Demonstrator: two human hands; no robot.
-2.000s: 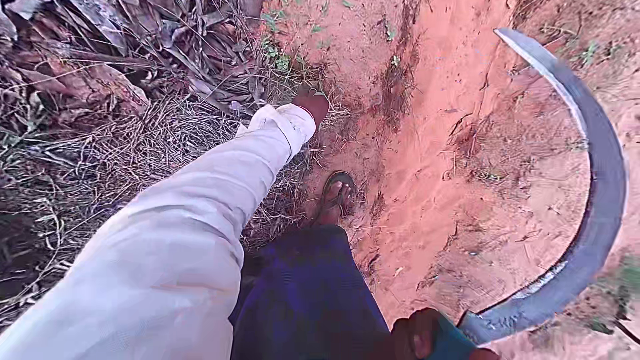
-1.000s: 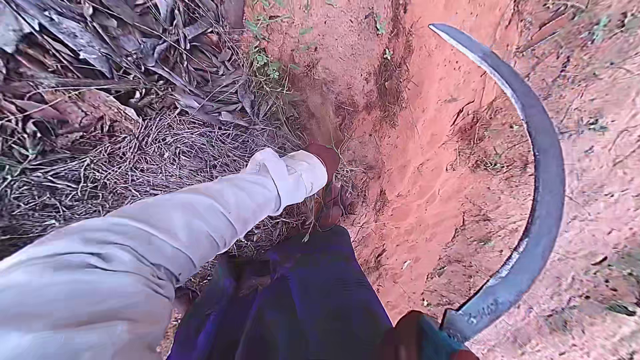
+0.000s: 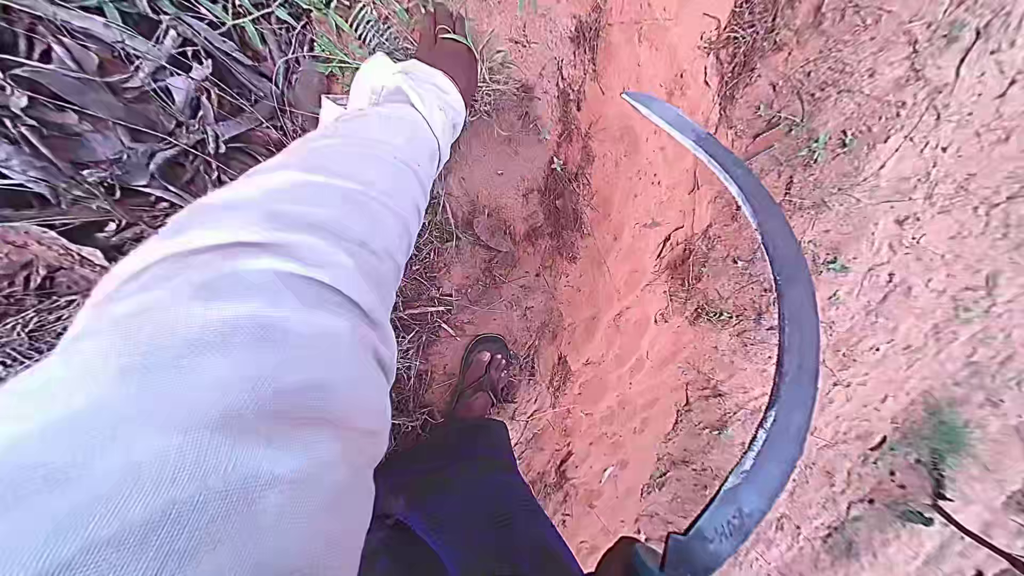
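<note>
A sickle with a curved steel blade [image 3: 788, 320] spans the right side of the view, its tip pointing up and to the left. My right hand [image 3: 620, 558] is shut on its handle at the bottom edge, mostly cut off by the frame. My left hand [image 3: 450, 50] reaches out at the top, below a white sleeve [image 3: 264, 320], against green grass blades [image 3: 344, 44] and bare soil. Whether its fingers hold any grass cannot be told. Between the arm and the blade shows my foot in a dark flip-flop sandal [image 3: 484, 364].
Dry leaves and stalks [image 3: 120, 120] lie heaped at the left. A shallow reddish earth channel [image 3: 632, 304] runs up the middle. On the rough soil at the right stand a small green plant [image 3: 940, 436] and a thin dark twig [image 3: 980, 540].
My left hand has moved up and forward, from beside the foot to the green grass. The sandaled foot, largely hidden one second ago, shows again. The sickle stays in my right hand.
</note>
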